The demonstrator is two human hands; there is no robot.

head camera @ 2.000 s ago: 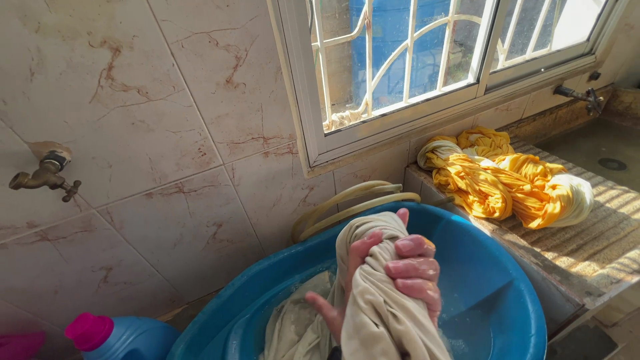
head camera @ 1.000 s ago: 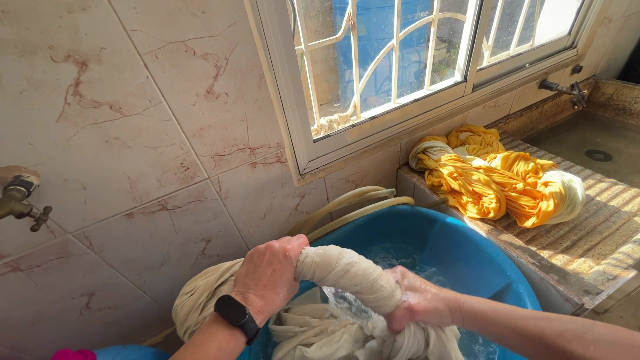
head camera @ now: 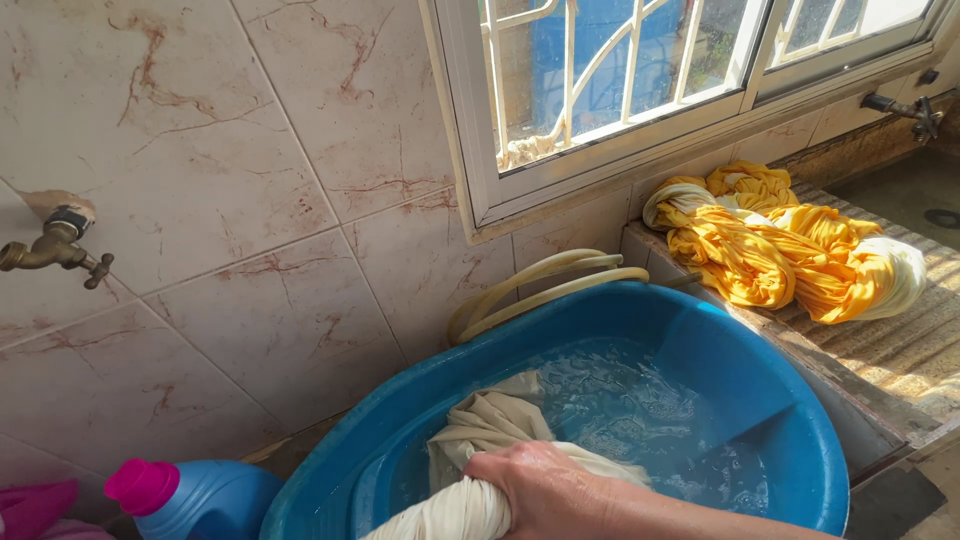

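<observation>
My right hand (head camera: 551,487) is closed around a twisted, wet cream cloth (head camera: 450,514) at the bottom centre. Part of that cloth lies spread in the water of a blue plastic tub (head camera: 750,360), to the left of the middle. The twisted end runs off the lower edge of the view. My left hand is out of sight. Suds and ripples show on the water. A bundle of twisted yellow and white cloth (head camera: 757,255) rests on the ribbed stone washboard beside the tub.
A blue bottle with a pink cap (head camera: 142,486) stands left of the tub. A coiled hose (head camera: 517,289) lies behind it. One brass tap (head camera: 56,244) juts from the tiled wall, another tap (head camera: 904,109) over the sink (head camera: 911,191). Pink cloth (head camera: 37,510) sits lower left.
My left hand, on the cloth one second ago, has left the view. The cloth's twisted part has moved from above the tub's middle to the bottom edge, and more water shows.
</observation>
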